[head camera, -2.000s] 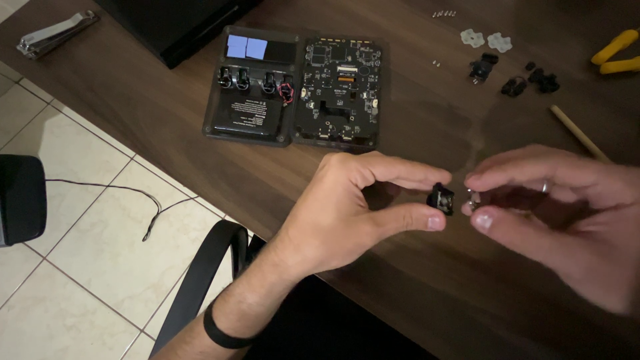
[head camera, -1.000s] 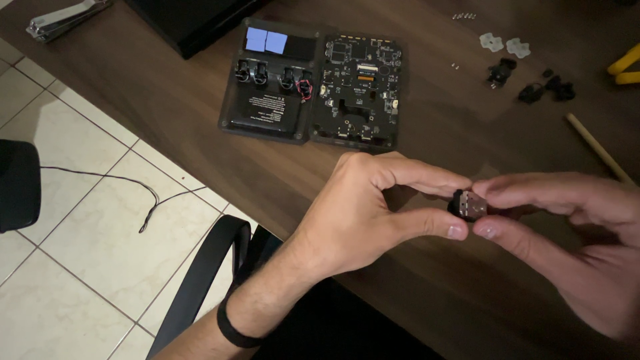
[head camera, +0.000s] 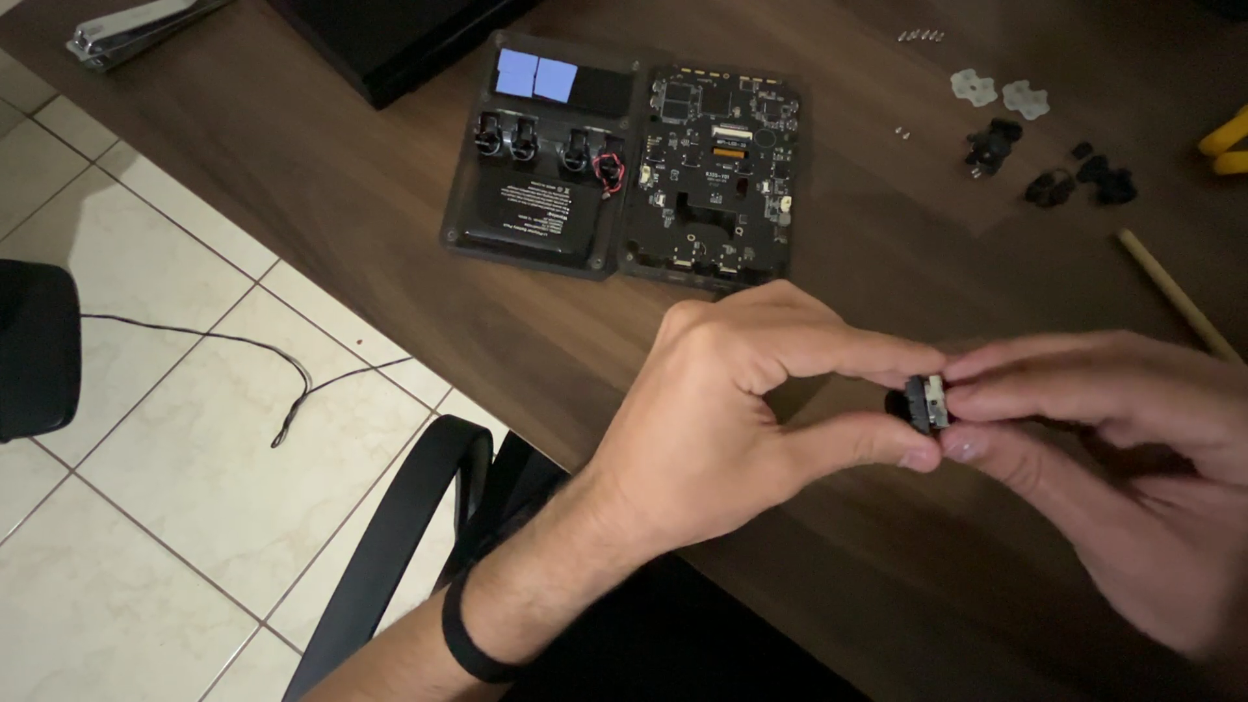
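Between thumb and fingers my left hand (head camera: 751, 419) holds a small black joystick module (head camera: 916, 405). My right hand (head camera: 1102, 439) pinches its metal-and-white side, so both hands' fingertips meet around it. Above them on the table lies an opened handheld electronic device: a dark back shell (head camera: 531, 156) with a battery pack, blue pads and a red wire, beside a front half with a black circuit board (head camera: 721, 175). Another black joystick module (head camera: 993, 146) rests at the upper right, near black rubber parts (head camera: 1107, 180) and two translucent silicone pads (head camera: 973, 88).
Several tiny screws (head camera: 921, 36) lie at the upper right. A wooden stick (head camera: 1175, 292) and a yellow-handled tool (head camera: 1227, 144) are at the right. Nail clippers (head camera: 127, 29) and a black box (head camera: 390, 39) lie upper left. A chair armrest (head camera: 390, 546) stands below the table edge.
Two seconds ago the metal piece in my right hand was apart from the black part in my left hand. Now the two are together between my fingertips.
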